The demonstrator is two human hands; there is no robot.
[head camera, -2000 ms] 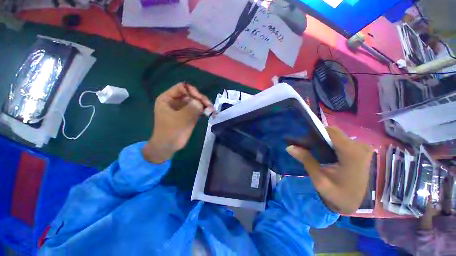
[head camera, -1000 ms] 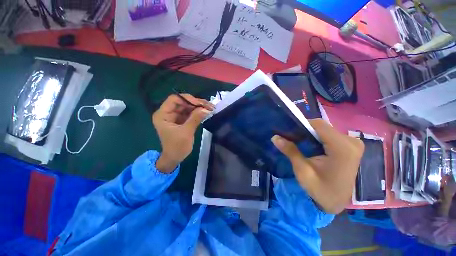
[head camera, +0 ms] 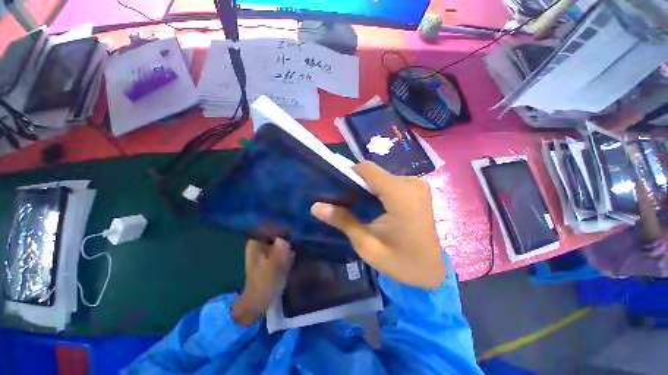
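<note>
My right hand (head camera: 399,223) grips a dark tablet (head camera: 286,194) by its right end, thumb on the black face. The tablet is tilted above the mat, with a white sleeve (head camera: 300,135) behind its upper edge. My left hand (head camera: 265,278) is at the tablet's lower edge, fingers bent and partly hidden; whether it grips is unclear. Another dark tablet (head camera: 318,287) with a small white label lies on a white sleeve below. A white cable connector (head camera: 193,193) shows left of the held tablet.
A lit tablet (head camera: 384,143) lies beside a round dark object (head camera: 428,99). A white charger (head camera: 126,229) and film-wrapped tablet (head camera: 33,245) are at left. Black cables (head camera: 238,80) cross handwritten sheets (head camera: 293,69). A dark tablet (head camera: 520,205) and leaning tablets (head camera: 579,179) are at right, near another person's arm.
The view has shifted. The held tablet is lower and further left relative to the lower tablet. My left hand has left the cable and moved down to the tablet's lower edge.
</note>
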